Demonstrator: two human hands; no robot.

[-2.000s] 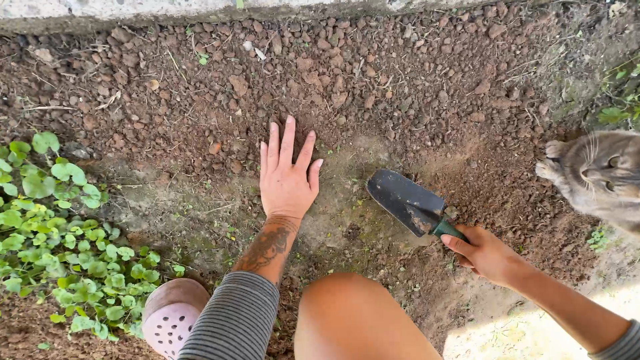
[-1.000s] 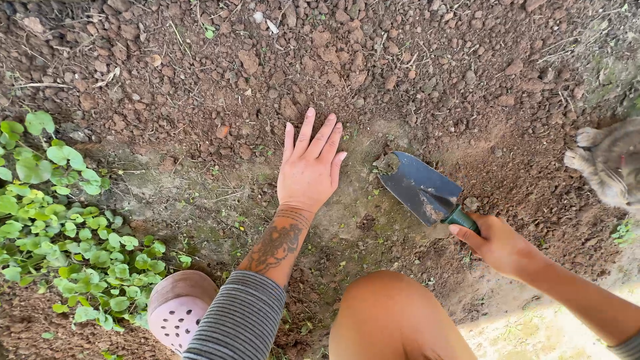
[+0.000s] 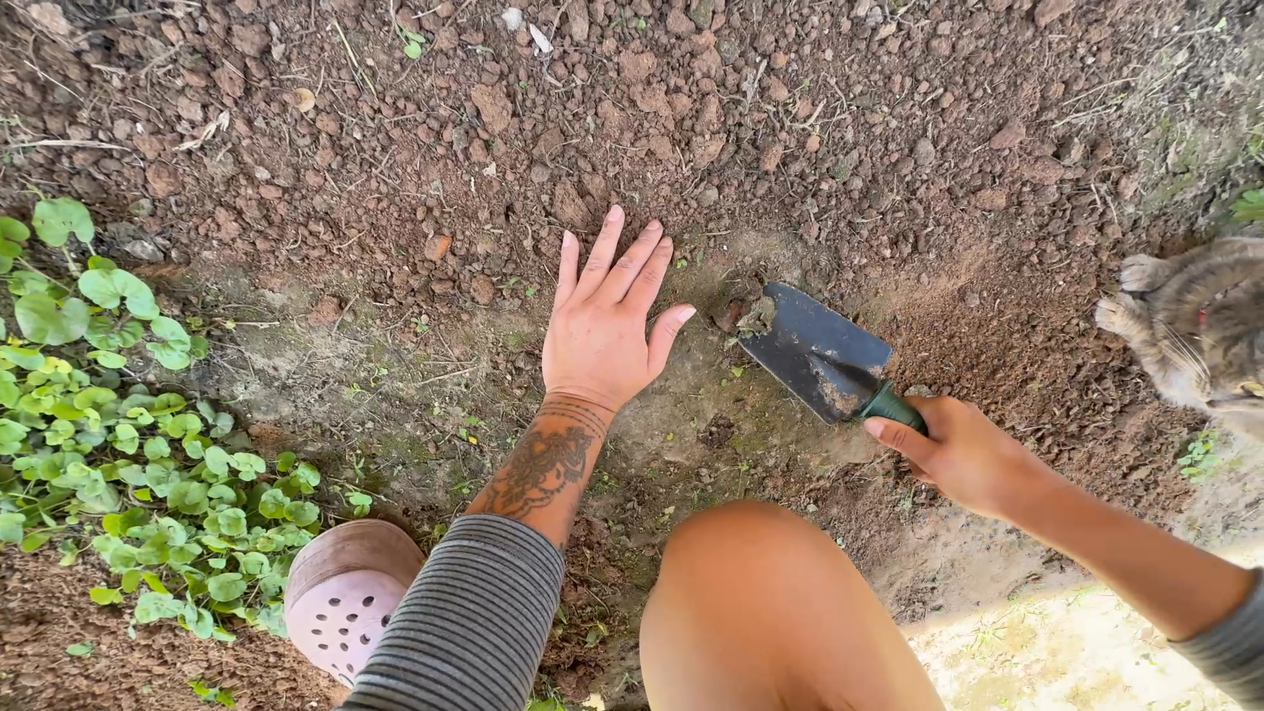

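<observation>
My left hand (image 3: 610, 321) rests palm down on the bare soil, its fingers somewhat spread and holding nothing. To its right, my right hand (image 3: 953, 444) grips the green handle of a garden trowel (image 3: 815, 351). The trowel's dark metal blade points up and left, and bits of soil cling to it. A small clod (image 3: 755, 318) lies at the blade's tip, over loosened earth. The palm side of my left hand is hidden.
Leafy green plants (image 3: 168, 474) grow at the left, beside a pink clog (image 3: 346, 602). My bent knee (image 3: 770, 592) is at the bottom. A grey tabby cat (image 3: 1205, 326) is at the right edge. Crumbly reddish soil (image 3: 592, 109) spans the upper part.
A clod now shows at the trowel's tip, where two seconds ago the blade's tip showed none. My left hand stays flat on the ground. The view has shifted somewhat.
</observation>
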